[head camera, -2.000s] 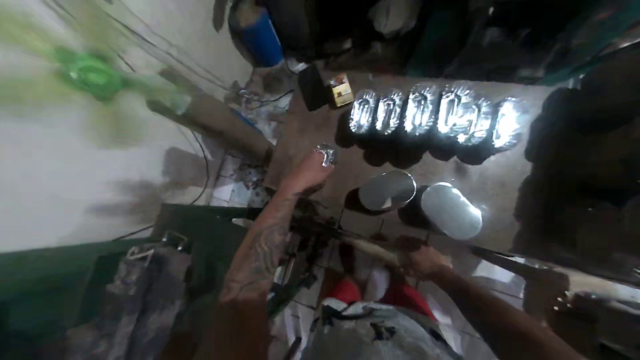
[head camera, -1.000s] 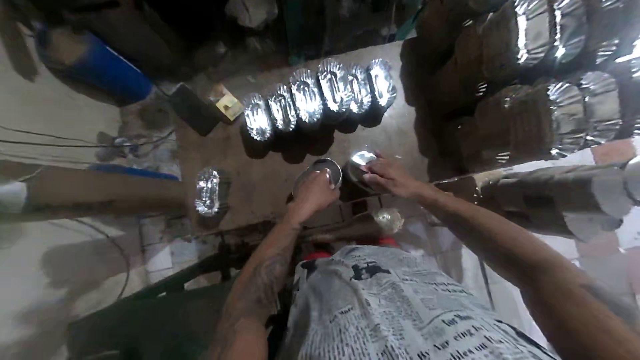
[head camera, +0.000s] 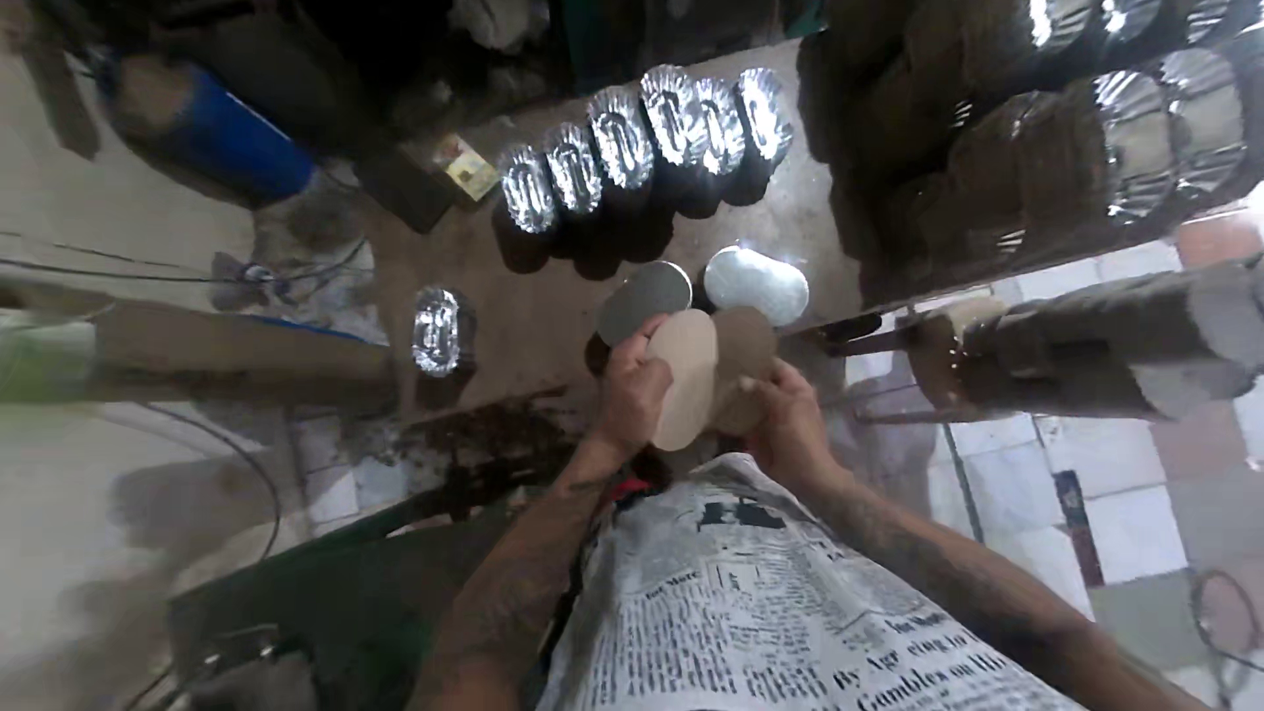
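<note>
My left hand (head camera: 635, 395) grips a pale oval disc (head camera: 683, 380) by its left edge. Darker oval pieces (head camera: 748, 341), which look like card, are pinched in my right hand (head camera: 790, 420); the two sets touch or overlap in front of my body. Just beyond them on the table lie a grey oval stack (head camera: 647, 298) and a shiny silver oval stack (head camera: 756, 285). One crinkled foil tray (head camera: 437, 332) sits at the table's left. Several stacks of such foil trays (head camera: 620, 138) stand in a row along the far side.
A brown table (head camera: 533, 326) carries these things. A dark box (head camera: 403, 183) and a small yellow box (head camera: 466, 168) are at its far left, near a blue barrel (head camera: 232, 133). More stacks of foil trays (head camera: 1126, 148) stand at the right. A wrapped grey roll (head camera: 1076, 341) lies right of the table.
A second ago both hands were at the two oval stacks; now they are nearer my body, holding oval pieces between them. Two seconds ago my left hand was at the lone foil tray.
</note>
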